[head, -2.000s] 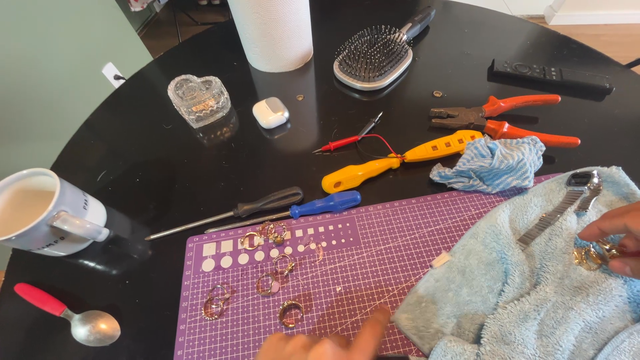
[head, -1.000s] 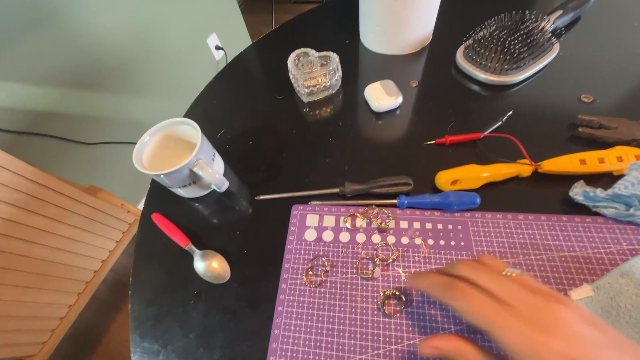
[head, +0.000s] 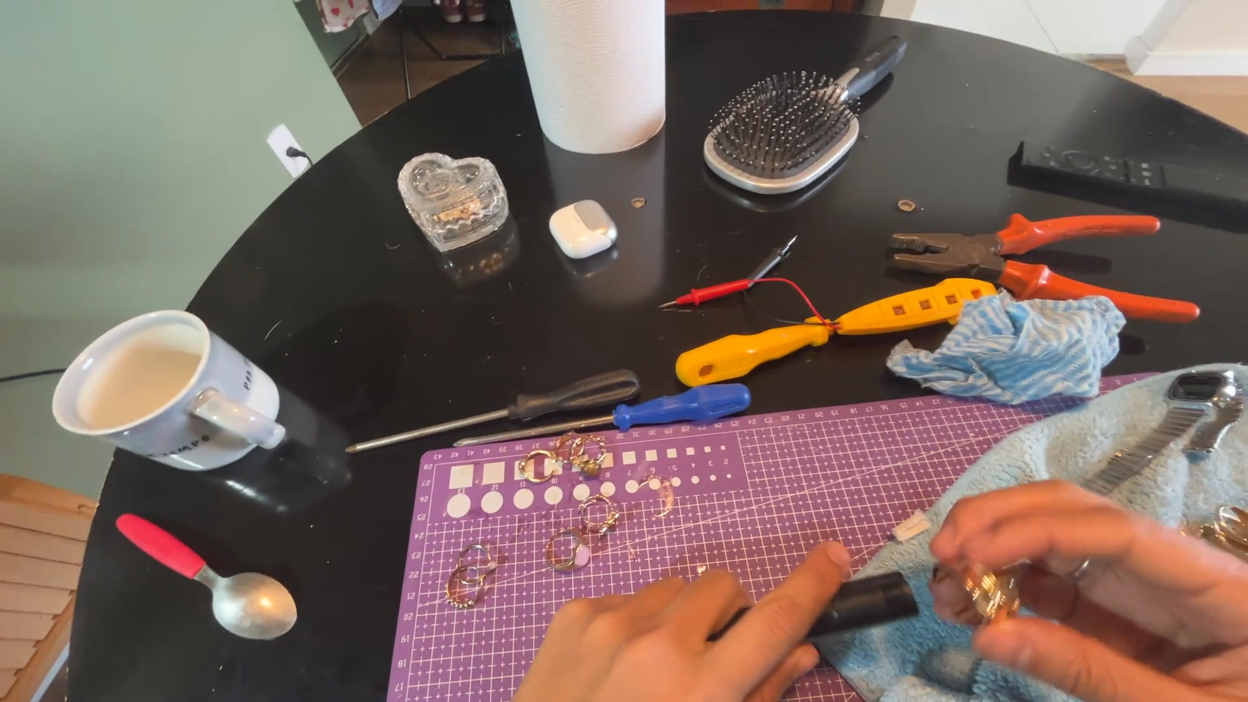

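Note:
My right hand [head: 1082, 585] pinches a gold-coloured ring [head: 993, 592] between thumb and fingers, above a light blue towel [head: 1033, 458]. My left hand [head: 682, 634] is closed around a black cylindrical object [head: 868, 603] whose end points toward the ring; its other end is hidden. Several rings lie on the purple cutting mat [head: 439, 546], among them a pair at its left side [head: 470, 575] and a small cluster near its printed squares [head: 582, 454]. A silver-coloured wristwatch [head: 1204, 390] rests on the towel, with more gold-coloured jewellery [head: 1227, 528] partly behind my right hand.
Two screwdrivers [head: 575, 395] [head: 682, 405] lie behind the mat. Farther back are a yellow tool [head: 751, 353], red-handled pliers [head: 1082, 258], a crumpled cloth [head: 1024, 346], a hairbrush [head: 780, 132], a heart-shaped glass box [head: 453, 200] and a paper roll [head: 595, 78]. A mug [head: 175, 390] and spoon [head: 252, 604] stand left.
The black cylindrical object now shows in my left hand. My right hand, over the towel at the right edge two seconds ago, now holds a ring nearer the mat. The view has swung left and back.

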